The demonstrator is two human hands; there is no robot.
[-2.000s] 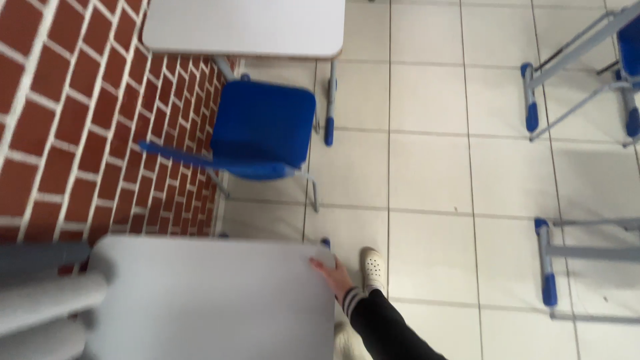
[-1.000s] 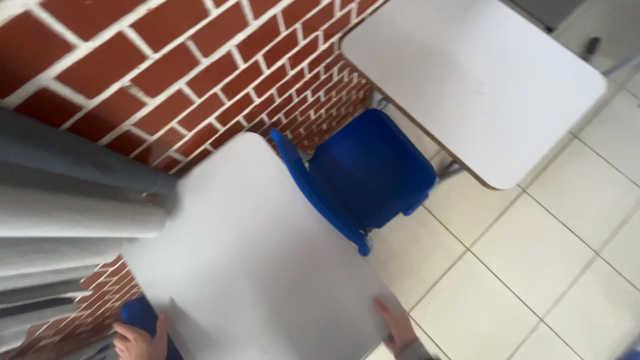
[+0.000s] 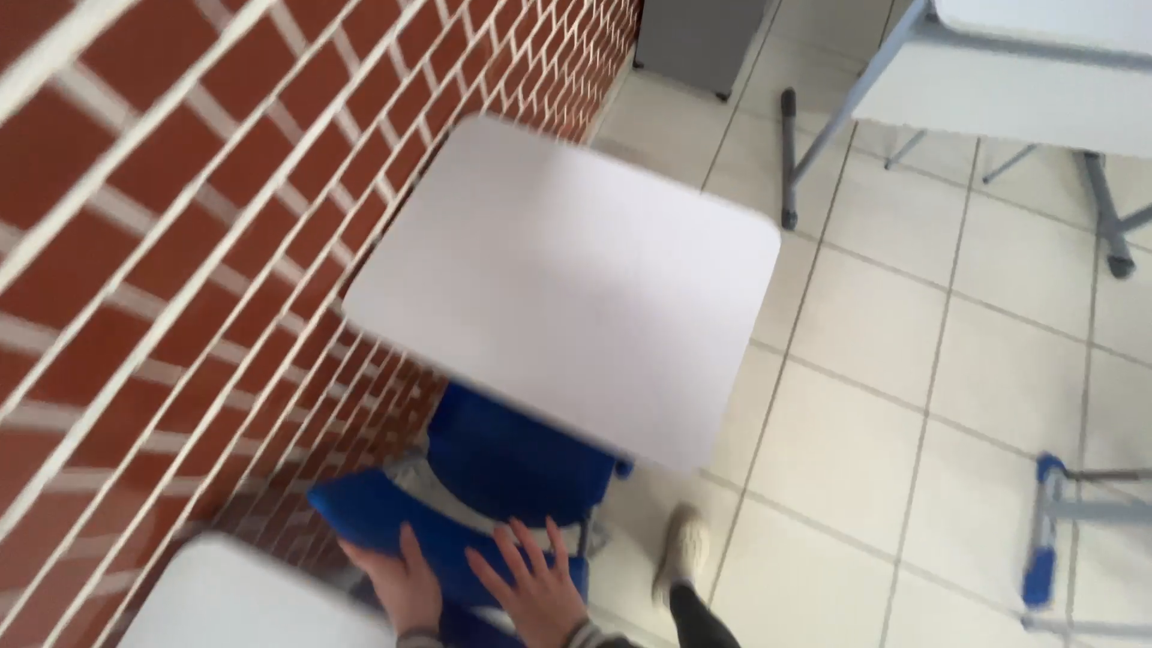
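Observation:
A blue plastic chair (image 3: 522,450) stands with its seat partly under a white-topped desk (image 3: 576,288) beside the brick wall. Both hands are at the top of its backrest (image 3: 378,508). My left hand (image 3: 405,576) is on the backrest's left part, thumb and fingers spread around its edge. My right hand (image 3: 535,585) lies against the right part with fingers spread. The image is blurred, so how firmly either hand grips cannot be told. Another white desktop (image 3: 252,603) is at the lower left, just behind the chair.
A red brick wall (image 3: 180,225) runs along the left. At the top stands a grey cabinet (image 3: 697,40). Another desk (image 3: 1008,90) is at the upper right, and a blue-footed metal leg (image 3: 1039,531) at the right. My shoe (image 3: 684,549) is on the tiled floor.
One second ago both hands were at the sides of a white desktop; now they are at the blue chair's backrest. The view has shifted forward along the wall.

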